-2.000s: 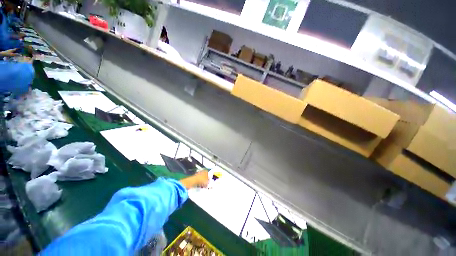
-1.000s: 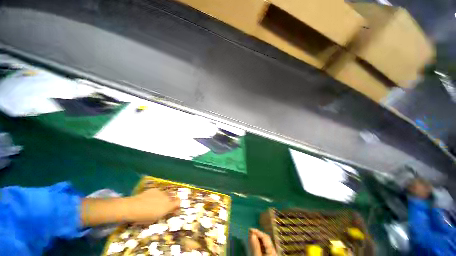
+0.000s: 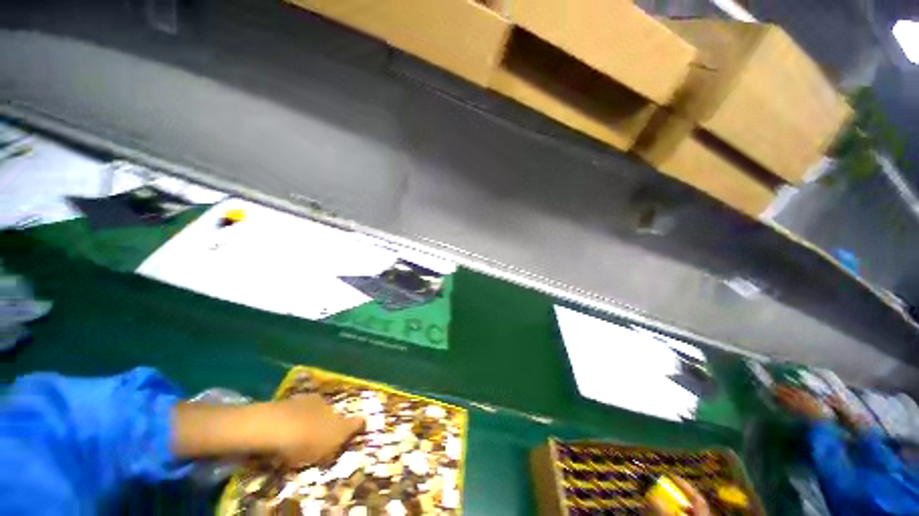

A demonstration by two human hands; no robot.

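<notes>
My left hand (image 3: 307,428) reaches from a blue sleeve into the yellow-rimmed tray (image 3: 466,443) of loose brown and white pieces (image 3: 388,448). Its fingertips touch the heap; whether they pinch a piece is hidden. My right hand (image 3: 697,504) is mostly cut off by the bottom edge. Its fingers are at a yellow-topped accessory (image 3: 667,495) over the divided carton (image 3: 547,484) and appear to grip it. Another yellow piece (image 3: 733,495) lies in the carton. A tablet PC box (image 3: 272,264) lies ahead, with a yellow-topped accessory (image 3: 234,217) on its white panel.
Another box (image 3: 625,363) lies ahead right, and one (image 3: 50,181) at the far left. Crumpled plastic bags (image 3: 15,307) are at the left edge. A person's blue sleeve (image 3: 857,469) is at the right. Open cartons (image 3: 595,55) stand above the grey partition (image 3: 403,171).
The view has swung right and down from the box row. My left hand has moved from a box into the tray. My right hand has moved from the carton's left side to the yellow pieces.
</notes>
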